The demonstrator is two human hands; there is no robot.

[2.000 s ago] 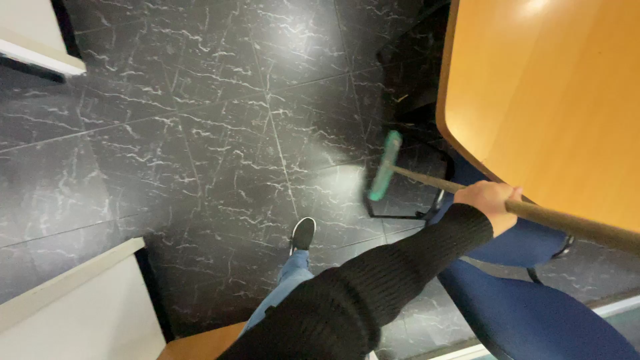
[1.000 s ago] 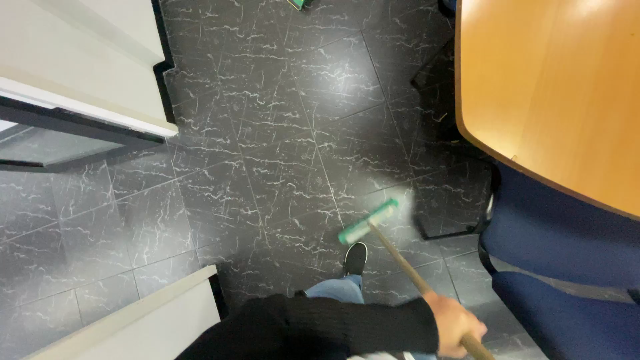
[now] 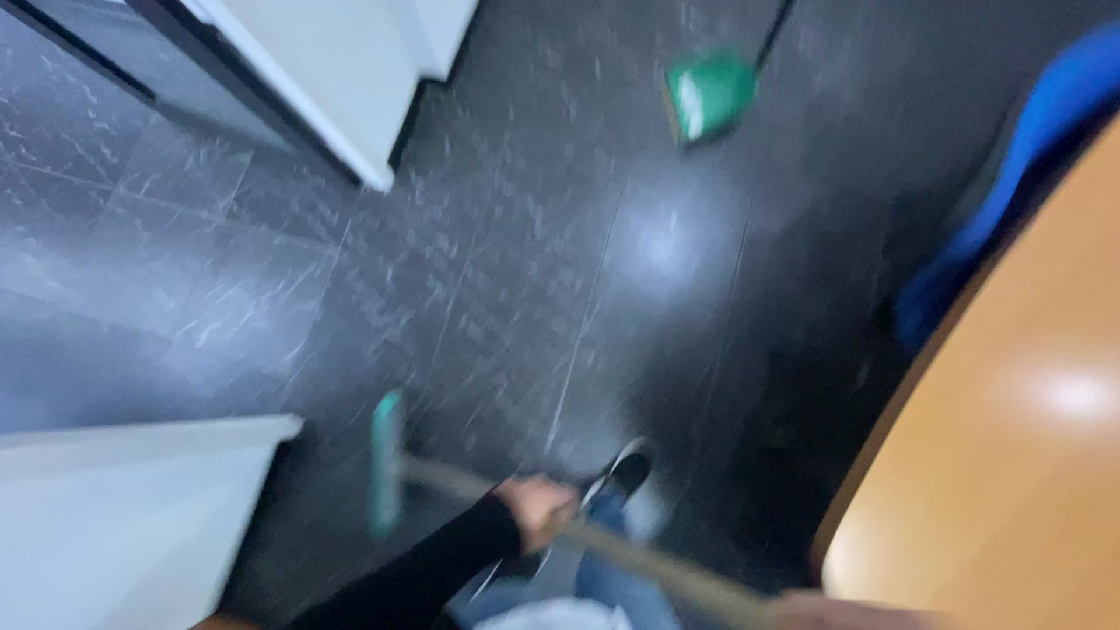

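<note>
My left hand (image 3: pixel 535 512), at the end of a black sleeve, grips the wooden handle (image 3: pixel 665 564) of a push broom. The broom's green head (image 3: pixel 386 464) is at the lower left over the dark tiled floor, blurred, near the end of a low white wall. My right hand (image 3: pixel 840 610) is at the bottom edge, blurred and partly cut off, around the upper part of the same handle. A green dustpan (image 3: pixel 710 94) with a thin dark handle is on the floor at the top.
A wooden table (image 3: pixel 997 420) fills the right side, with a blue chair (image 3: pixel 1006 192) beyond its edge. White partition walls stand at upper left (image 3: pixel 350 70) and lower left (image 3: pixel 122 525). My shoe (image 3: pixel 632 465) is on the floor below the middle.
The broom head has moved left, from beside my shoe to near the lower left wall. My right hand has come into view on the handle. The view has turned, showing more of the dustpan.
</note>
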